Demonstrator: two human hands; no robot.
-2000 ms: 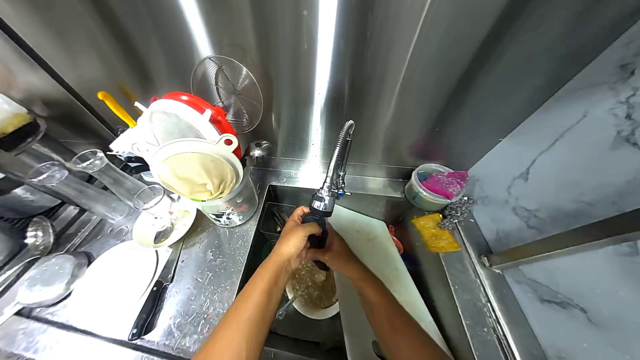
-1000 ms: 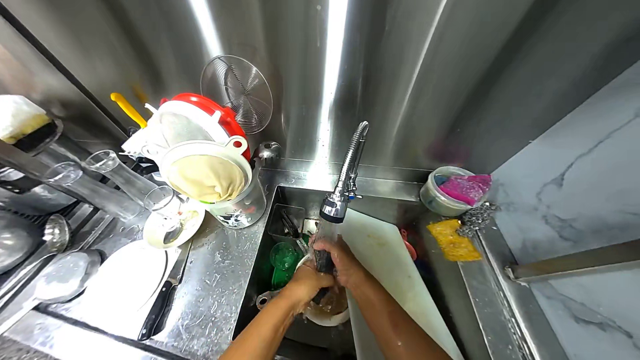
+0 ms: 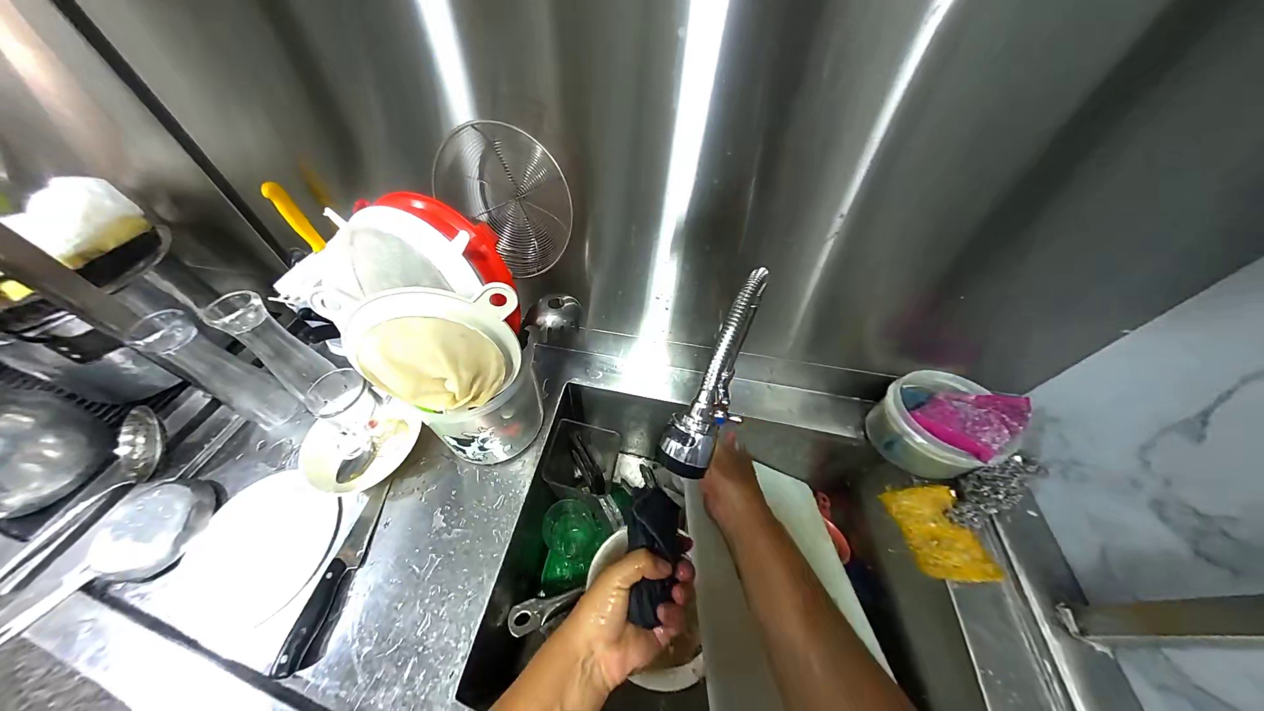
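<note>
My left hand (image 3: 637, 602) grips a wet, bunched black cloth (image 3: 652, 548) over a white bowl (image 3: 681, 674) in the sink. Beneath the sprayer head of the metal faucet (image 3: 689, 444), my right hand (image 3: 729, 482) reaches toward the back of the basin; its fingers are partly hidden and what they touch cannot be told. A white cutting board (image 3: 825, 553) leans in the sink beside my right forearm. Left of the bowl lie a green translucent container (image 3: 573, 538) and a metal utensil handle (image 3: 533, 614).
On the left counter are a black-handled knife (image 3: 321, 602), a white plate (image 3: 262, 553), a small dish (image 3: 395, 456), glass cylinders and a strainer (image 3: 430, 360) on a container. At right sit a plastic tub (image 3: 918, 434), yellow sponge (image 3: 943, 538) and steel scourer (image 3: 992, 491).
My hands were together under the faucet and have moved apart. The right has gone toward the back of the sink; the left holds the black cloth. No water stream shows now.
</note>
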